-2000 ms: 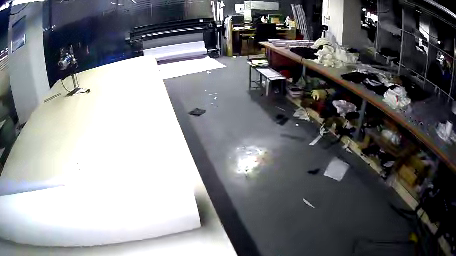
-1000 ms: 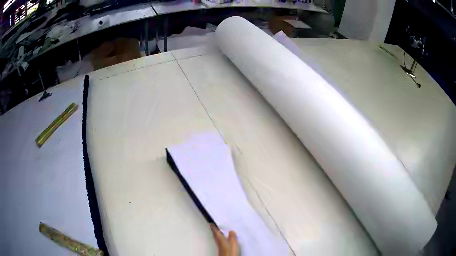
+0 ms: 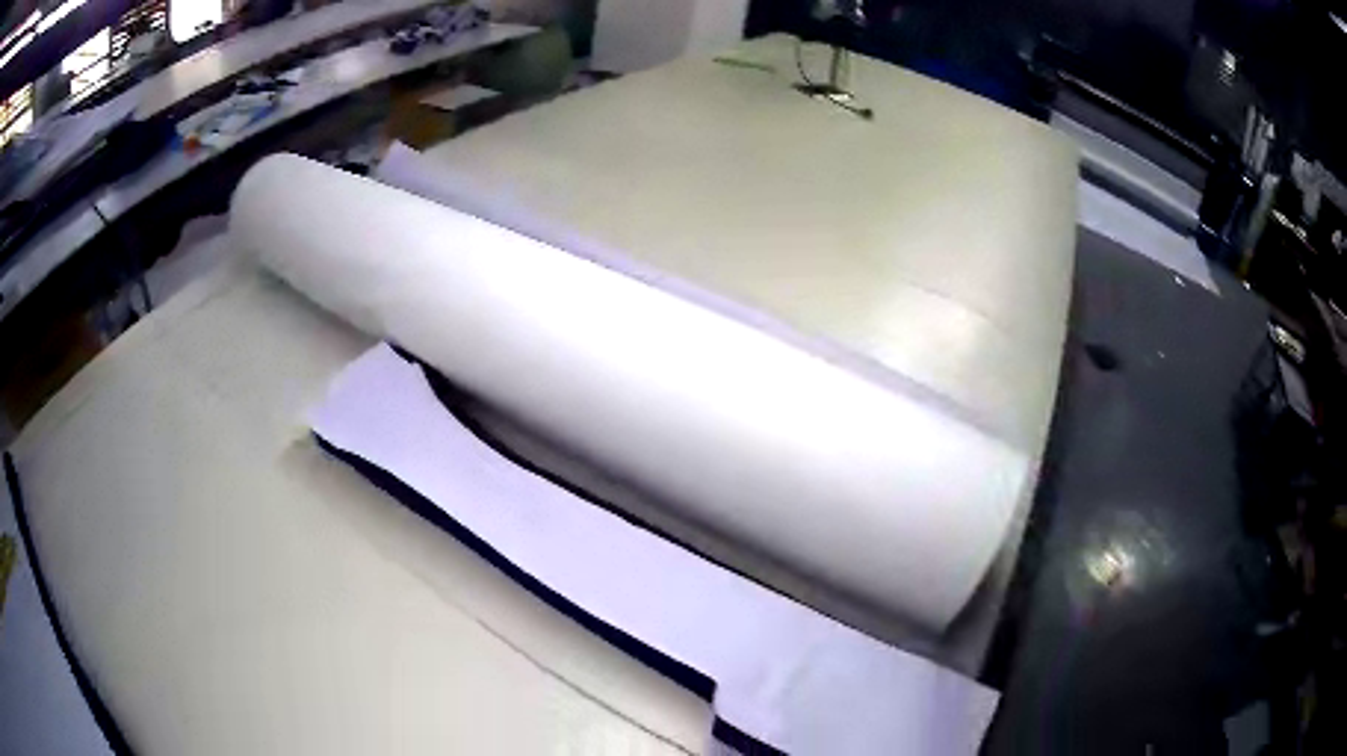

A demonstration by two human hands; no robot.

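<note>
A cut stack of dark fabric with white marker paper on top (image 3: 591,554) lies on the cream cutting table (image 3: 340,576). It is long, with a curved edge on the far side and a step in its near edge. It lies along the near side of the large white paper roll (image 3: 635,384). No hand is in view, so I cannot tell what either of my hands holds.
A thinner lilac-white roll (image 3: 591,266) lies behind the thick roll. The fabric lay (image 3: 45,650) is at the lower left. A small upright machine (image 3: 836,86) stands at the far table end. Grey floor (image 3: 1130,488) is on the right, cluttered side tables (image 3: 281,104) at upper left.
The view has turned right from the lay. The cut stack now lies beside the large roll, where before it was apart from it with a hand at its near end. That hand is out of view.
</note>
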